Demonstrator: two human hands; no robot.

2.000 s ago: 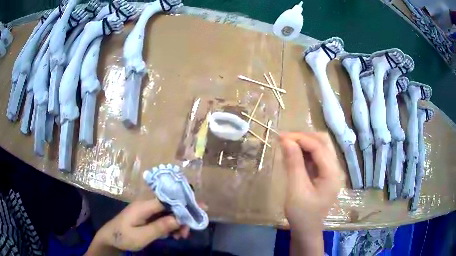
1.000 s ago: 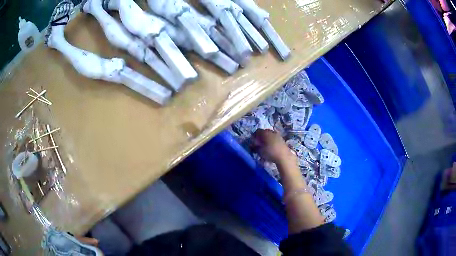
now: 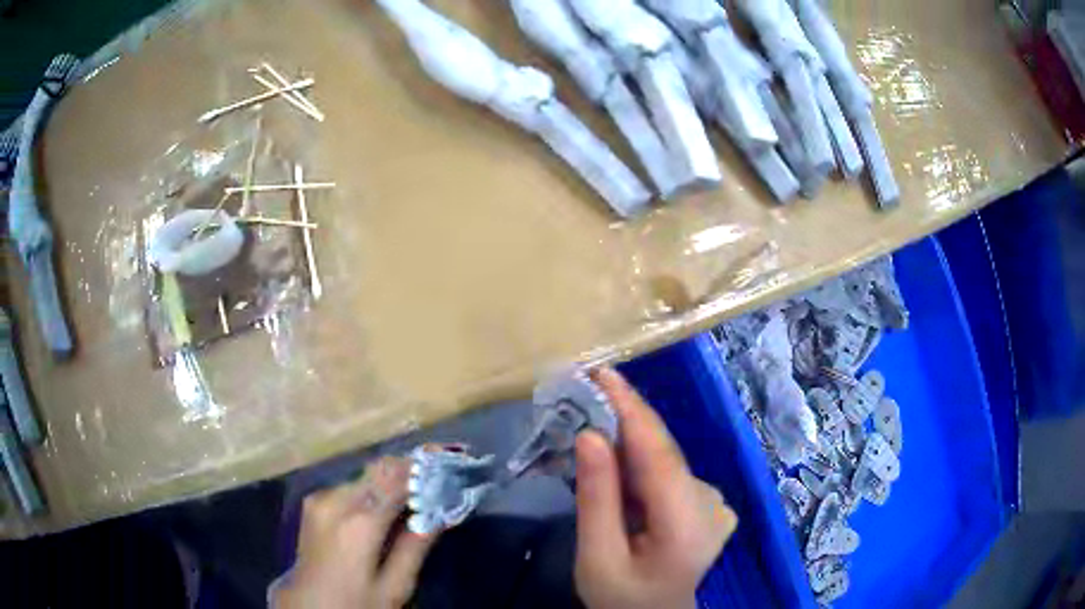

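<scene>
My left hand [image 3: 357,529] holds a skeleton foot [image 3: 446,485] near the table's front edge, its toe bumps facing left. Most of the leg is hidden. My right hand [image 3: 643,500] grips a pale grey sole cover [image 3: 571,410] between thumb and fingers, to the right of the foot. The cover is slightly blurred, and I cannot tell whether it touches the foot. The white glue cup [image 3: 200,242] stands on its brown stained pad [image 3: 250,292], with thin sticks in and beside it.
Skeleton legs [image 3: 595,155] lie at the table's back right, others [image 3: 42,274] at the far left. Swabs [image 3: 280,93] lie crossed behind the cup. A yellow strip [image 3: 175,309] is beside it. The blue bin [image 3: 940,416] with sole covers [image 3: 875,458] stands below the table at right.
My right hand has come out of the blue bin with a sole cover. My left hand has brought the foot further into view, close to it. The view has turned back to the left.
</scene>
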